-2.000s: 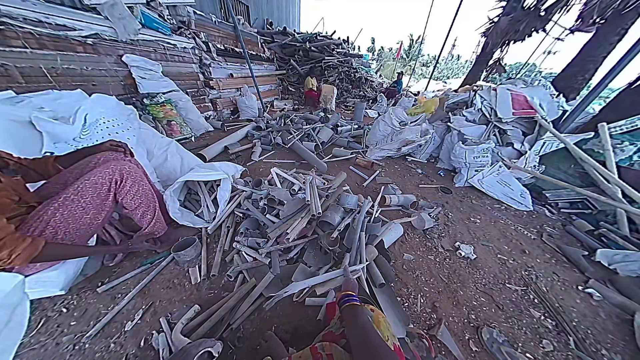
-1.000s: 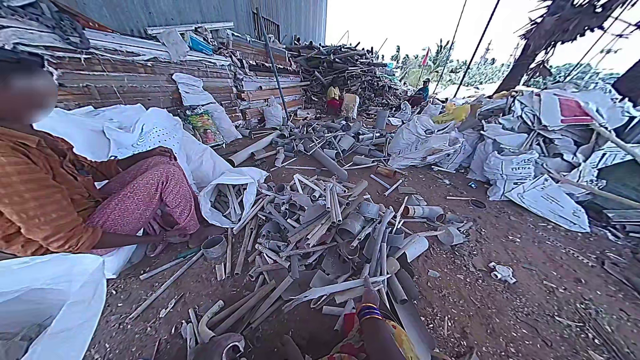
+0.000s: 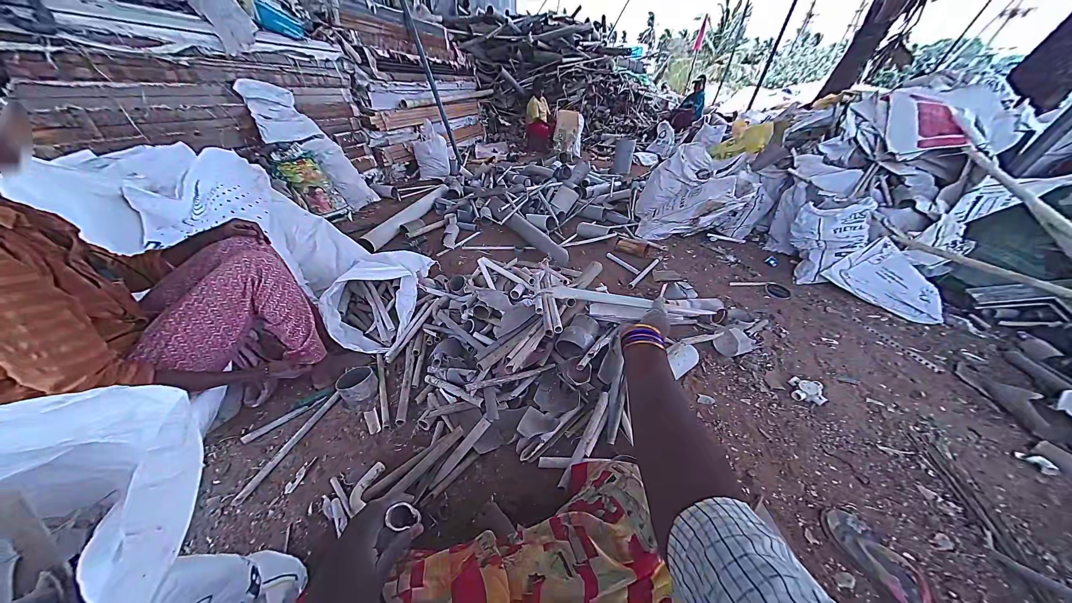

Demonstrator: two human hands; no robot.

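A heap of grey plastic pipe offcuts [image 3: 519,360] lies on the dirt in front of me. My right hand [image 3: 651,322], with bangles at the wrist, reaches out over the heap's right side. Its fingers are around the end of a long pale plastic strip [image 3: 603,296] that points left across the pile. Low in the view, my left hand [image 3: 373,536] holds a short grey pipe piece [image 3: 402,516], its round open end facing up. Patterned red and yellow cloth covers my lap.
At left a person in an orange shirt [image 3: 67,293] sits beside an open white sack of pipes [image 3: 381,306]. Another white sack [image 3: 159,469] stands at lower left. Filled sacks [image 3: 687,197] are piled at right. Two people are in the distance, near a big pipe stack [image 3: 569,67].
My right hand has moved forward over the heap, and the long pale strip has moved with it. The view has shifted somewhat.
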